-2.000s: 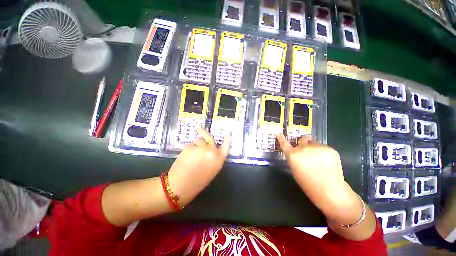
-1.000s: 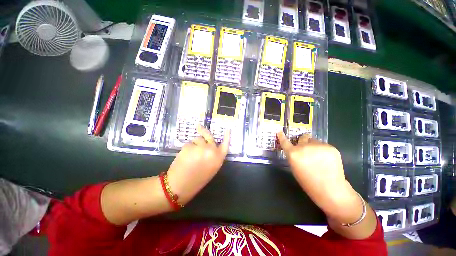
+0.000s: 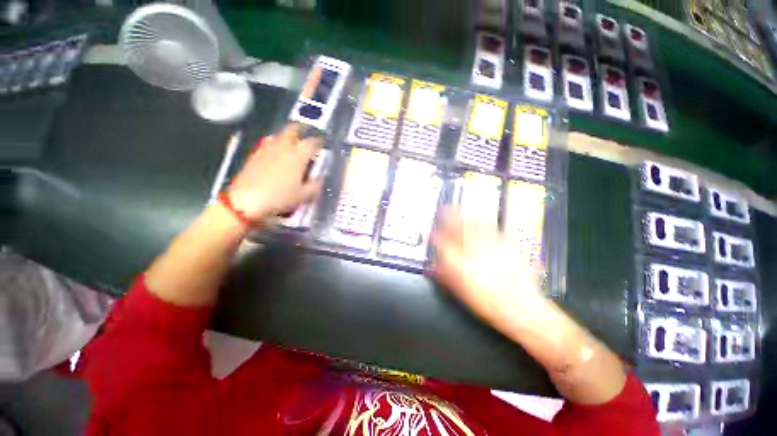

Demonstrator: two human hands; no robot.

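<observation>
A clear tray (image 3: 328, 241) in front of me holds two rows of keypad phones. Most lie face up with yellow frames, such as the phone (image 3: 425, 113) in the far row. The far left phone (image 3: 322, 92) lies back up. My left hand (image 3: 277, 174) is over the near left pocket and partly hides a phone there; its grip cannot be made out. My right hand (image 3: 474, 249) is blurred over the near row at the right and partly hides two phones. The near phone (image 3: 410, 207) between my hands shows a plain white, glaring face.
A white fan (image 3: 170, 47) stands at the far left, with a thin white pen (image 3: 226, 168) below it. Another tray of phones (image 3: 675, 231) is at the right, and more phones (image 3: 576, 83) lie on the far side. Grey cloth shows at the lower left.
My left hand has moved left from the face-up phones to the near left pocket. My right hand has moved slightly left. The near middle phone now looks white. The whole view has shifted.
</observation>
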